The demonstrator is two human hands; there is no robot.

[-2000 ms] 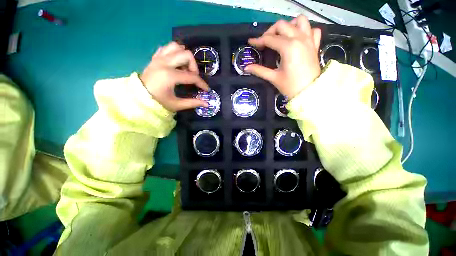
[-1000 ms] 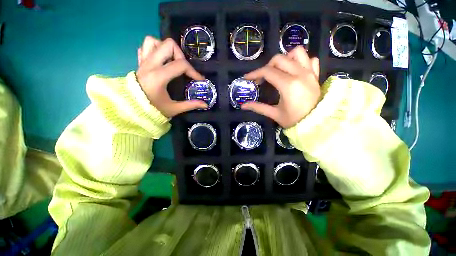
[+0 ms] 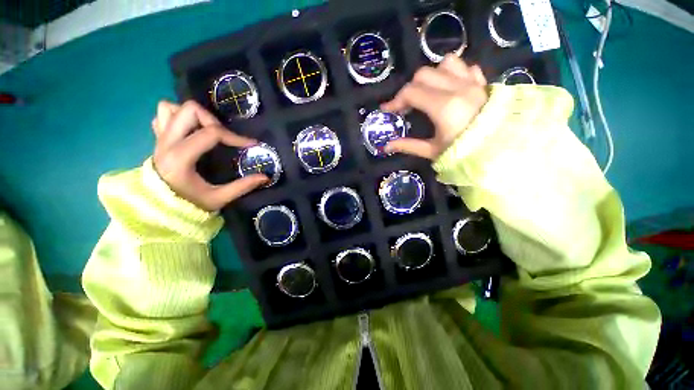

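Note:
A black foam tray point(image 3: 243, 251) lies tilted in front of me, with round silver-rimmed watches in its square pockets. My left hand point(image 3: 186, 156) has thumb and index finger at opposite sides of the rim of the second-row left watch point(image 3: 260, 164), whose face shows yellow lines. My right hand point(image 3: 441, 110) pinches the rim of the second-row third watch point(image 3: 383, 132), lit with small text. Between them a watch point(image 3: 317, 149) shows a yellow cross under glare. Two top-row watches also show yellow crosses. Lower-row faces are dark. My right sleeve hides some pockets.
A teal bench mat point(image 3: 114, 91) lies under the tray. A white label point(image 3: 539, 24) is on the tray's upper right corner. A pale-blue stick point(image 3: 582, 99) and white cable point(image 3: 601, 99) lie to the right. Another person's sleeve point(image 3: 23, 305) shows at the left edge.
The tray appears rotated in view. My right hand has moved from the second to the third watch in the row. Both second-row watches on the left changed from text to yellow crosses.

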